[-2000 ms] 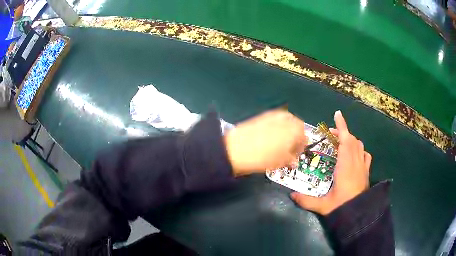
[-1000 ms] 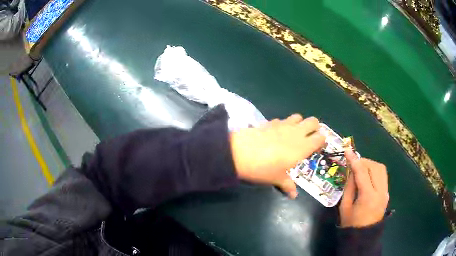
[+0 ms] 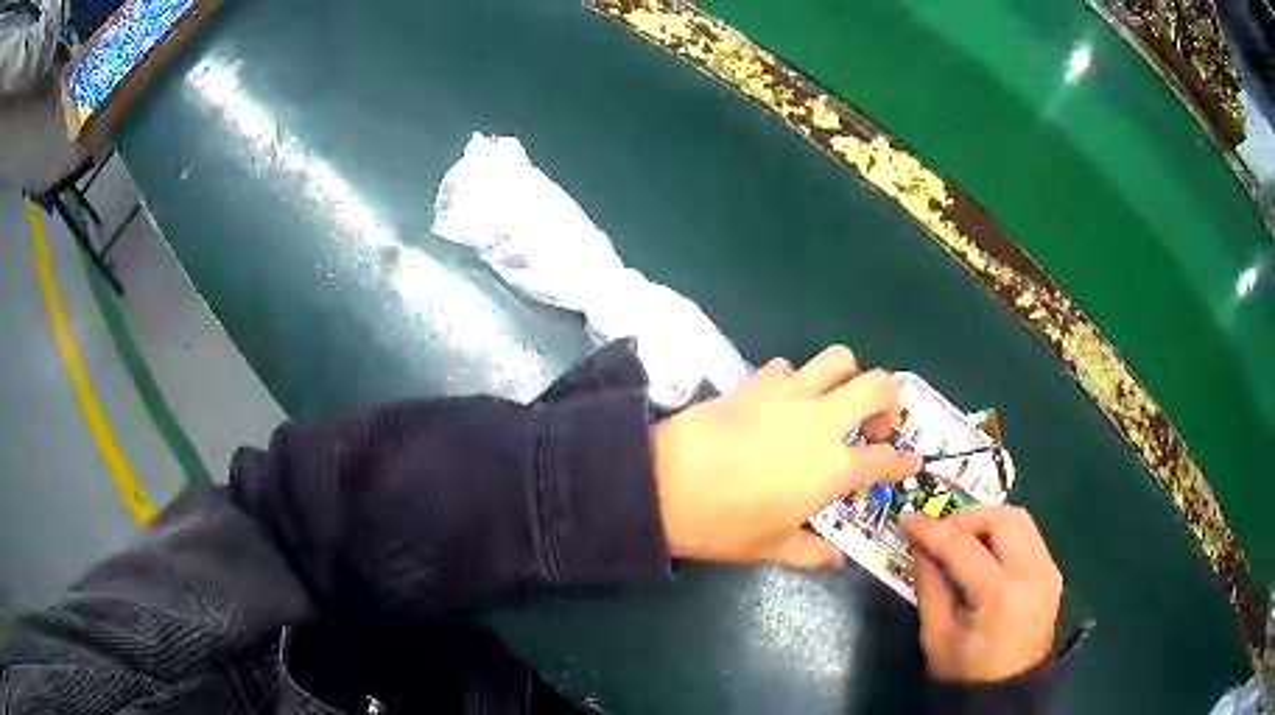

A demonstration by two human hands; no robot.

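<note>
An open white housing (image 3: 965,414) lies on the dark green bench, tilted in view, with a green circuit board, a small yellow block (image 3: 938,504), a blue part and dark wires inside. My left hand (image 3: 769,461) grips its left end, thumb along the near edge, fingers reaching over the inside. My right hand (image 3: 990,587) is at the near right side, its fingers curled and fingertips down at the board's near edge; whether they pinch a part is hidden. A crumpled whitish plastic bag bundle (image 3: 559,245) runs from behind my left hand to the upper left.
A rail with peeling yellow paint (image 3: 895,171) curves between the bench and a bright green conveyor belt (image 3: 965,105). A tray of blue-and-white pieces (image 3: 133,53) is at the upper left. Brassy parts (image 3: 1189,42) show across the belt. Floor with a yellow line (image 3: 77,370) is at left.
The view has shifted, then settled. My right hand has moved from the housing's right edge to over its near side, fingers now curled inward. My left hand stays at the left end.
</note>
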